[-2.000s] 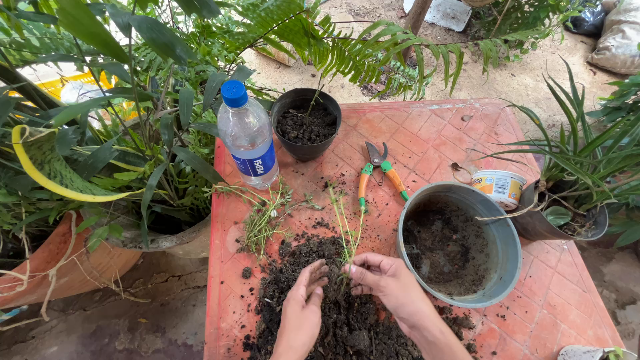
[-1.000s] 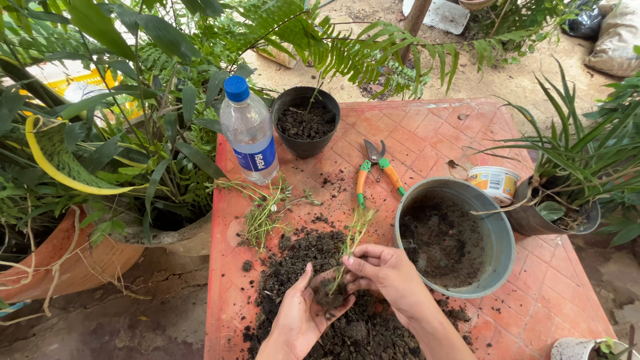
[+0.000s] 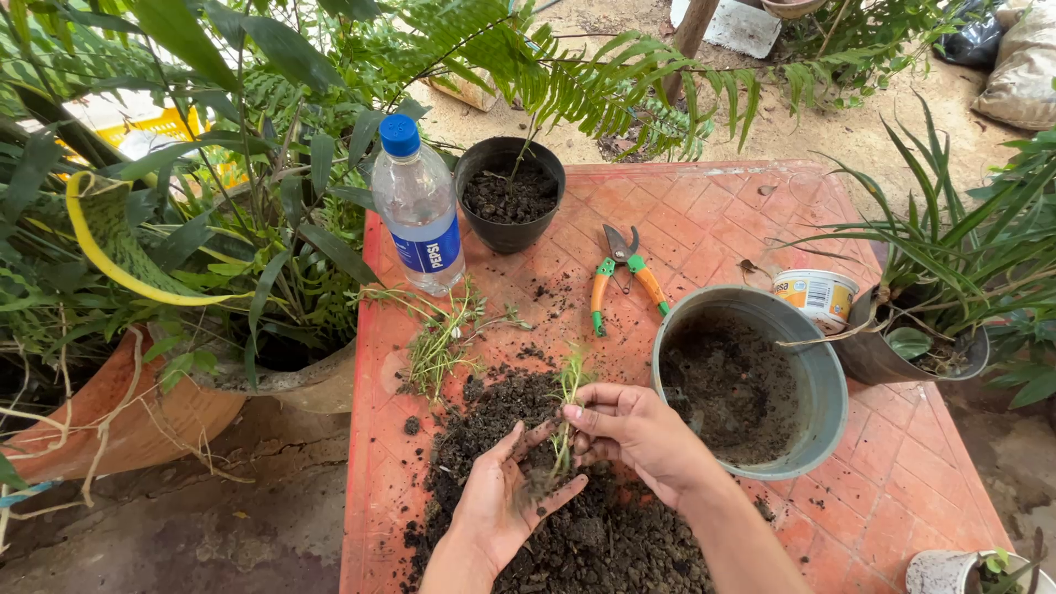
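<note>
My right hand (image 3: 635, 433) pinches a small bunch of green stems (image 3: 569, 396) between thumb and fingers, above a heap of dark soil (image 3: 594, 536). Just left of it, my left hand (image 3: 507, 487) is cupped palm up with spread, soil-stained fingers around the lower end of the stems; whether it grips anything I cannot tell. A loose pile of green cuttings (image 3: 441, 342) lies beyond the soil. Pruning shears (image 3: 623, 276) with orange and green handles rest on the red table (image 3: 891, 462). Right of my hands stands a wide grey pot (image 3: 829, 412) with some soil inside.
A Pepsi bottle (image 3: 417, 214) with a blue cap and a black pot (image 3: 511, 231) of soil with a thin stem stand at the back left. A printed plastic tub (image 3: 813, 297) and a potted spiky plant (image 3: 874, 346) are at the right. A white pot (image 3: 949, 573) sits at the lower right.
The stems were held upright over the soil two seconds ago. One second ago a clump of soil was at their base in my left hand; now that hand's fingers are spread wider.
</note>
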